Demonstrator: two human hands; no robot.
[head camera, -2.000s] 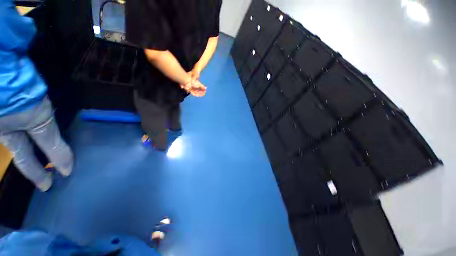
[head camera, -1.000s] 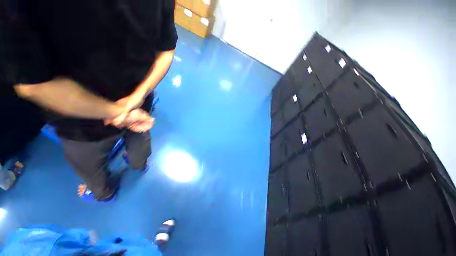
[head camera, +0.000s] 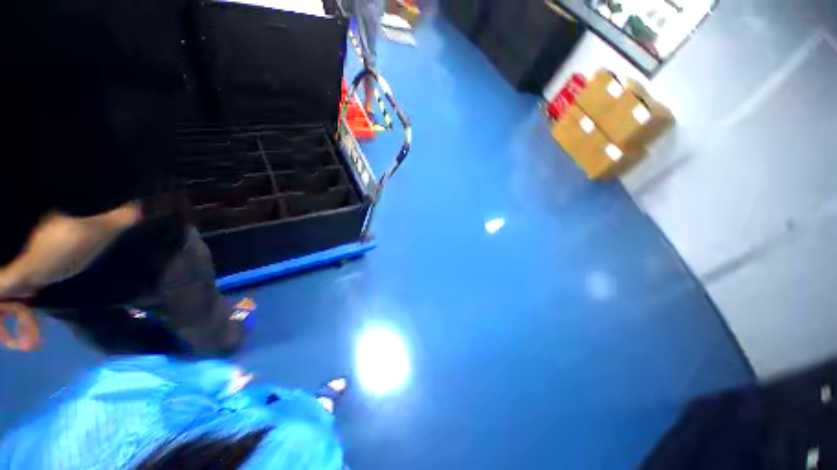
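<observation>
Neither of my hands can be made out. The blue clothing (head camera: 174, 404) at the bottom left is my own, blurred, and a shoe tip (head camera: 332, 390) shows beside it on the floor. Nearest in front, at the left, a black divided bin (head camera: 284, 225) with large deep compartments stands on a blue cart base (head camera: 307, 264). The cart has a curved metal handle (head camera: 404, 138) at its right end. What the compartments hold is too dark to tell.
A person in a black top (head camera: 83, 101) stands close at the left, partly hiding the bin. Cardboard cartons (head camera: 597, 138) are stacked by the white wall at the upper right, beside a red crate (head camera: 566, 97). A dark stack edge (head camera: 753, 422) fills the lower right corner.
The view has swung. The tall black stacks have slid to the lower right corner, the person in black is further left, and the bin on its cart and the cartons have come into view.
</observation>
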